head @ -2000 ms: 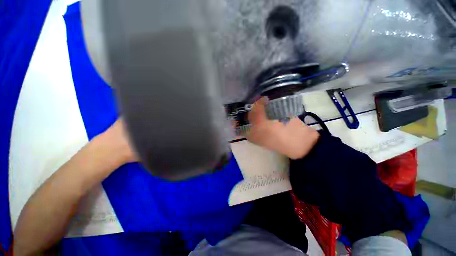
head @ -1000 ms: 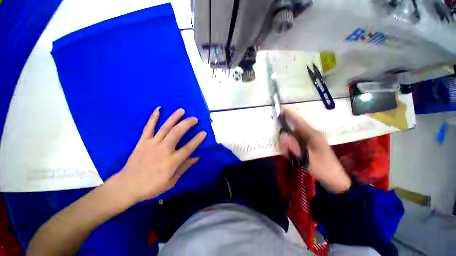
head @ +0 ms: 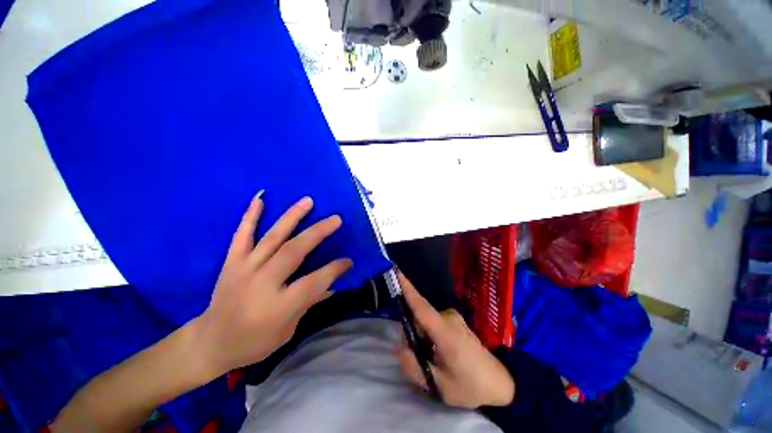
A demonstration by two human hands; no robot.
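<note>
A royal-blue garment panel [head: 195, 135] lies on the white table and hangs over its front edge. My left hand [head: 271, 283] lies flat on the panel near the table edge, fingers spread, pressing on it but not gripping. My right hand [head: 449, 347] holds the fabric shears [head: 412, 326] by their black handles below the table edge. The blades point up and away from me at the panel's right edge, near its lower corner. The blade tips are partly hidden by the cloth, so I cannot tell how far they are open.
The machine's presser foot area [head: 351, 52] is at top centre. Dark blue thread snips [head: 548, 108], a yellow sticker [head: 565, 51] and a dark phone-like rectangle [head: 628, 139] are at right. A red basket [head: 487, 292] and blue cloth [head: 576, 330] are below the table.
The shears have moved from the table toward me, to the panel's right edge, in my right hand. The panel appears larger and further left. My left hand stays spread on it.
</note>
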